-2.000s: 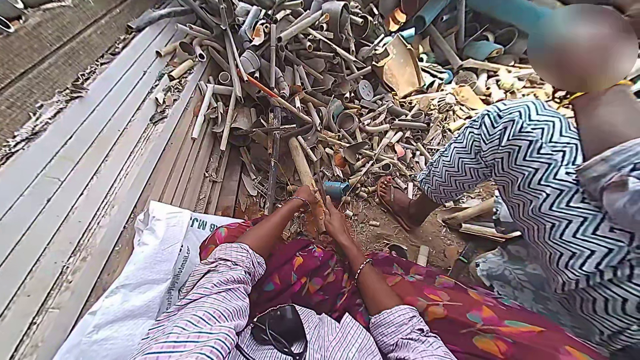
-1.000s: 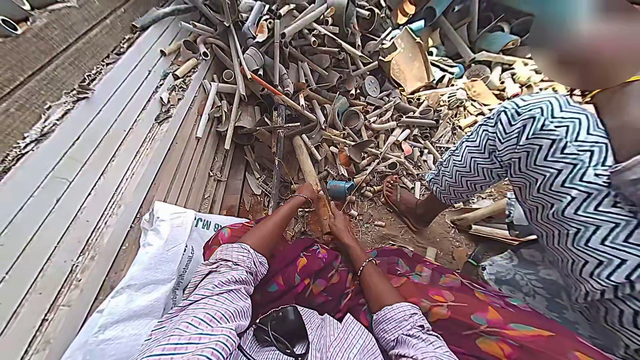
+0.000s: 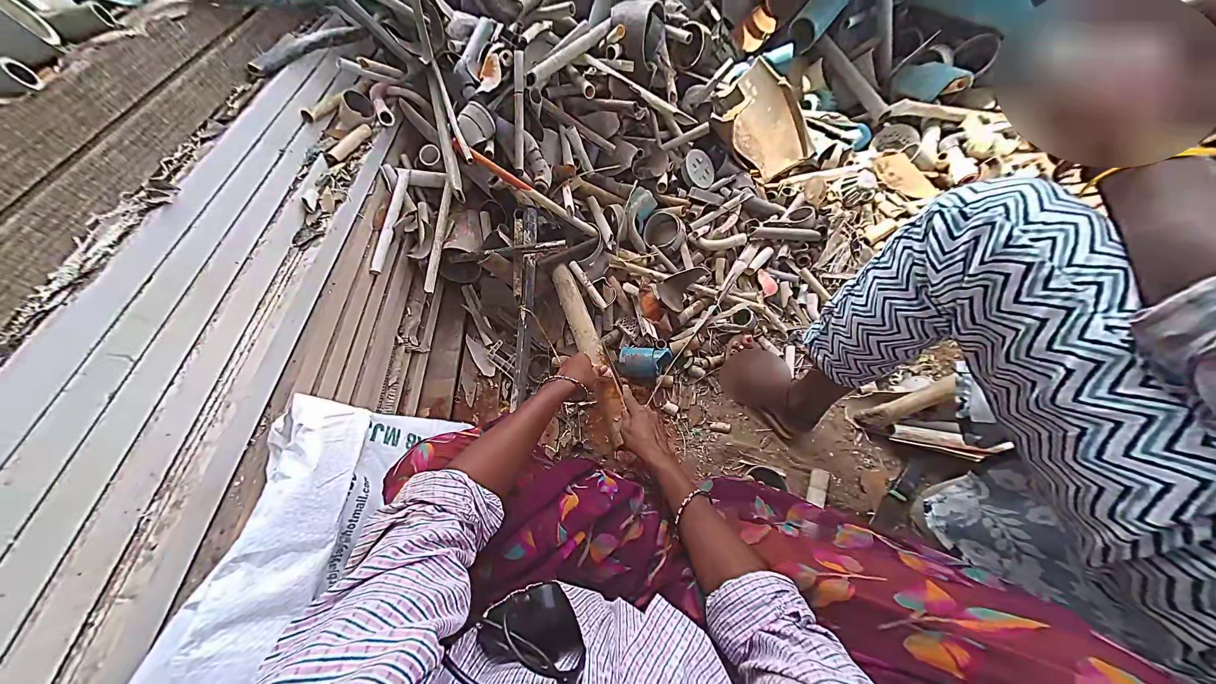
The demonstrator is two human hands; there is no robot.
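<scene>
A pale, dirty plastic pipe (image 3: 578, 306) slants from the scrap heap down toward my lap. My left hand (image 3: 581, 376) is closed around it near its middle. Lower and to the right, my right hand (image 3: 644, 433) is beside the pipe's near part, with a thin dark strip rising from it along the pipe; whether it grips the strip, the pipe or both cannot be told. A blue pipe piece (image 3: 644, 362) lies just right of the pipe, close to both hands.
A large heap of scrap pipes and fittings (image 3: 655, 180) lies ahead. Long grey panels (image 3: 161, 285) stretch along the left, with a white printed sack (image 3: 285, 532) by my left side. Another person in zigzag-patterned clothing (image 3: 1007, 361) sits close on the right, one foot near the heap.
The other person on the right has shifted somewhat, leaning in and then back. My hands stay at the same pipe, with only slight shifts.
</scene>
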